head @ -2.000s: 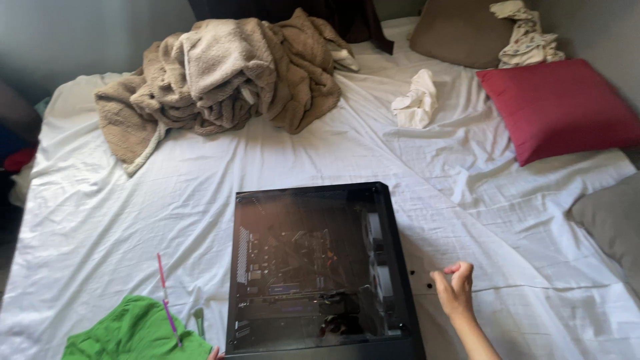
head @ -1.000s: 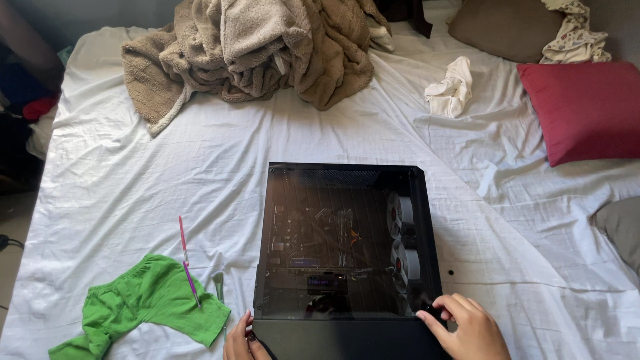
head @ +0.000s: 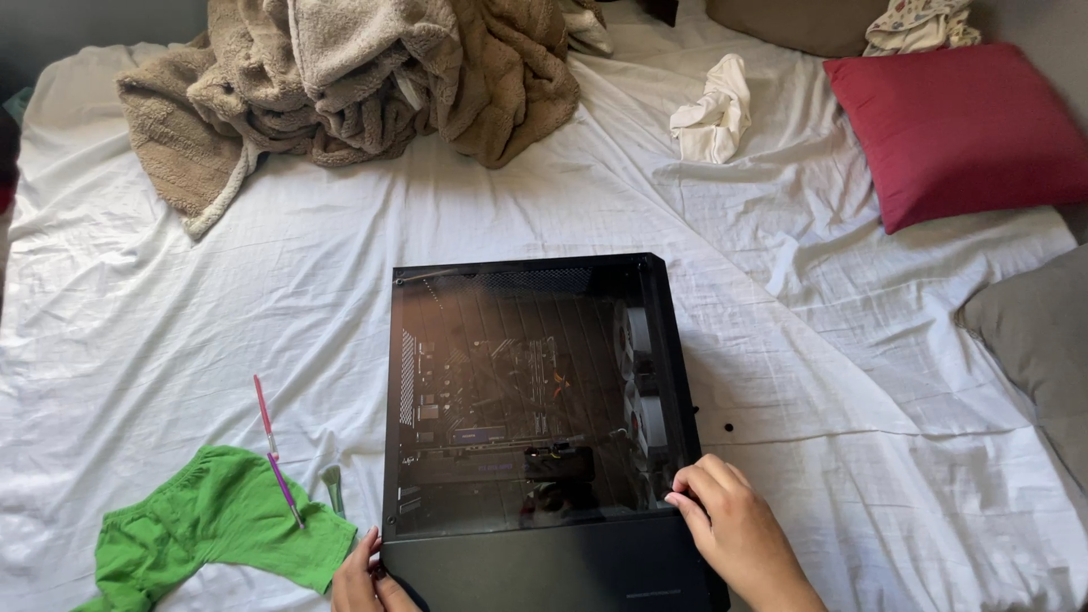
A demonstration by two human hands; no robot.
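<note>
A black desktop computer case (head: pixel 544 569) lies on its side on the bed, with a clear side panel (head: pixel 501 340) over its motherboard and fans. My right hand (head: pixel 735 527) has thumb and forefinger pinched at the panel's lower right corner; whether a small screw is between them cannot be told. My left hand (head: pixel 370 578) rests against the case's lower left edge, its fingers partly hidden. Beside the case's right side, a small black thumbscrew or similar part (head: pixel 728 427) lies on the white sheet (head: pixel 816 357).
Green shorts (head: pixel 212 518) lie left of the case, with a purple-handled brush (head: pixel 285 490), a pink-handled brush (head: pixel 264 412) and a wider brush (head: pixel 333 489) on or near them. Farther back are a brown fleece blanket (head: pixel 357 85), a white cloth (head: pixel 714 110) and a red pillow (head: pixel 960 127).
My right hand has moved from the sheet beside the small black parts to the panel's lower right corner. My left hand has come further into view at the case's lower left edge.
</note>
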